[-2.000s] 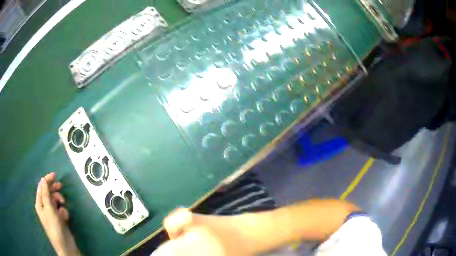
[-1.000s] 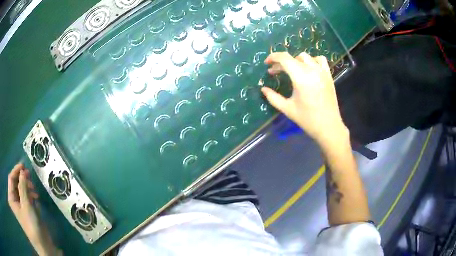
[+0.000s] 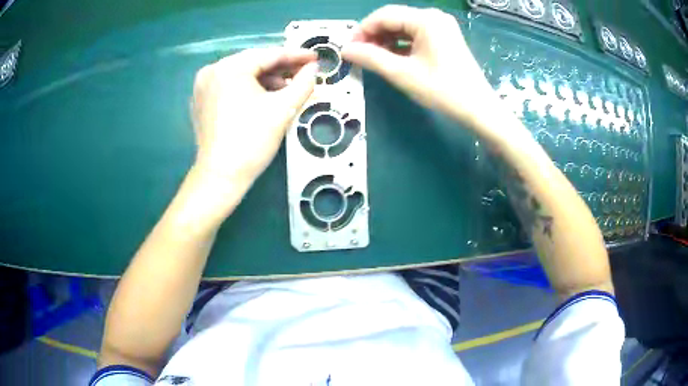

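A silver three-hole plate (image 3: 327, 162) lies flat on the green bench in front of me, its long side pointing away from me. My left hand (image 3: 253, 102) is at the left edge of the far opening, thumb and fingers pinched together. My right hand (image 3: 422, 56) is at the right edge of the same opening, thumb and index finger near each other. Whether a small part is between the fingertips of either hand is too small to tell. The middle and near openings show open slots around a central ring.
A clear blister tray (image 3: 562, 143) with rows of crescent pockets lies to the right. More silver plates (image 3: 532, 9) lie beyond it, and one (image 3: 9, 64) is at the far left. The bench's near edge (image 3: 256, 279) runs before my body.
My view has swung so the plate is centred. My right hand has moved from the tray to the plate's far opening, and my left hand has also come to that opening.
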